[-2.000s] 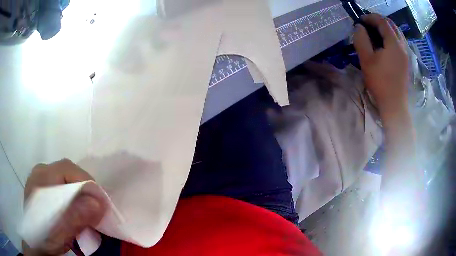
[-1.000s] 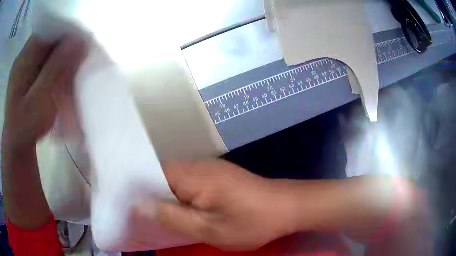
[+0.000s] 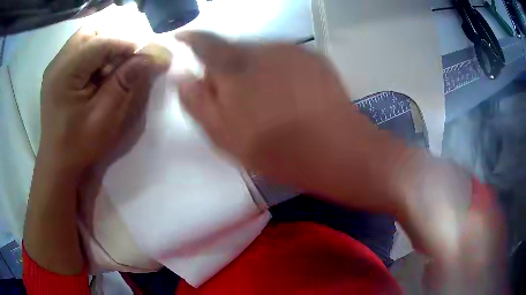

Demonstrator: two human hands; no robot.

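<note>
A white fabric panel (image 3: 173, 173) hangs from both hands over the table edge towards my lap, its lower corner folded. My left hand (image 3: 109, 86) pinches the top edge of the fabric at the upper left. My right hand (image 3: 259, 98) is blurred, its thumb and fingers at the same edge, close to the left fingertips. The dark machine head with a round cylindrical part (image 3: 168, 14) is just above the fingertips. The needle and presser foot cannot be made out in the glare.
Cream cut pieces (image 3: 380, 52) with a curved lower edge lie at right over the ruler scale (image 3: 461, 74). Black-handled scissors (image 3: 481, 43) and a thin green tool (image 3: 499, 18) lie at the far upper right. Cream fabric (image 3: 112, 230) hangs at lower left.
Both hands have come together at the fabric's top edge. The right hand was first at the scissors, then low on the fabric, and has moved up. The machine head has come into view.
</note>
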